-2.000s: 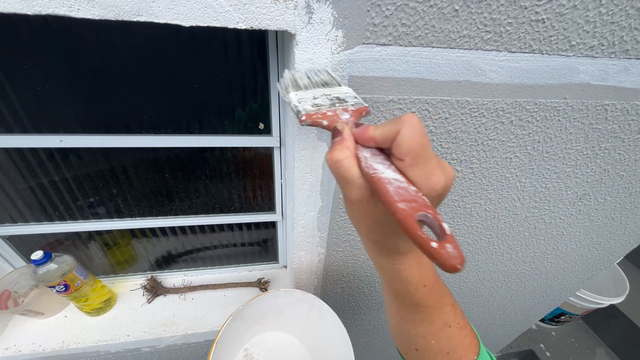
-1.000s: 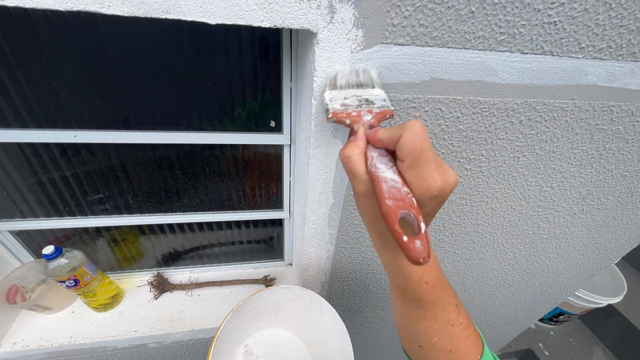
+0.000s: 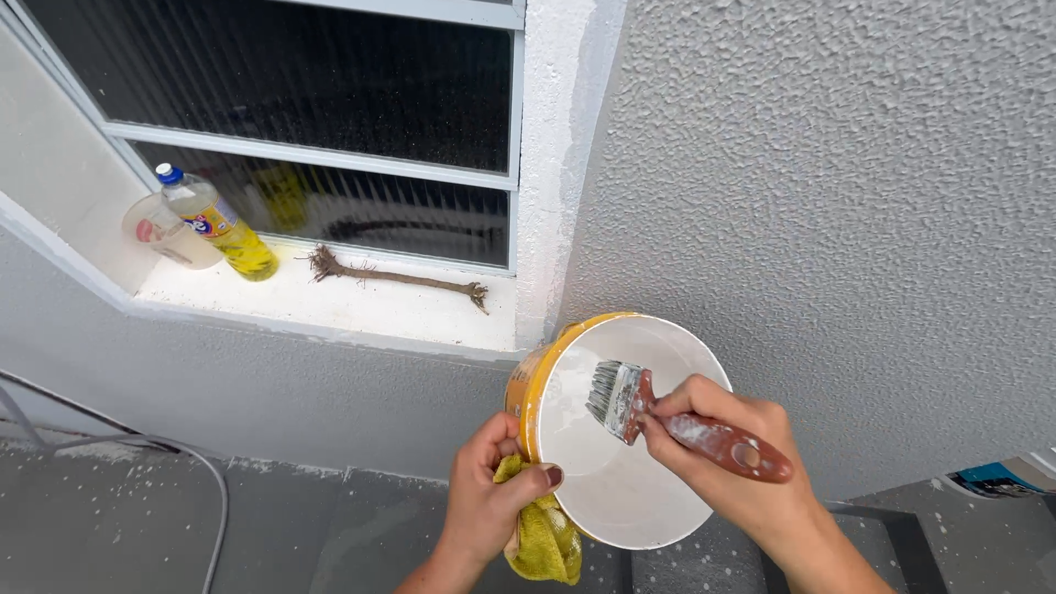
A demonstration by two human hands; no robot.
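My right hand [image 3: 734,445] grips a paintbrush [image 3: 718,445] by its red-brown handle. The brush's paint-coated bristles point left, inside the mouth of a white-lined bucket [image 3: 652,503] with a yellow rim. White paint shows within the bucket. At the bucket's lower left edge, my left hand [image 3: 499,487] holds the rim, thumb near the lip, with a yellow-green cloth [image 3: 544,544] pinched in the same hand and hanging down. Close above the bucket are the white-painted window reveal [image 3: 549,165] and the grey textured wall [image 3: 808,206].
On the white windowsill [image 3: 396,318] lie a rooty dried stem [image 3: 396,276], a bottle of yellow liquid [image 3: 223,227] and a translucent plastic container [image 3: 177,235]. A grey hose [image 3: 219,495] curves over the paint-spotted floor [image 3: 99,511]. Another bucket [image 3: 1002,477] stands at far right.
The brush has left the painted strip beside the window and is down inside the bucket. My left hand, with the cloth, has come into view on the rim. The view has tilted down.
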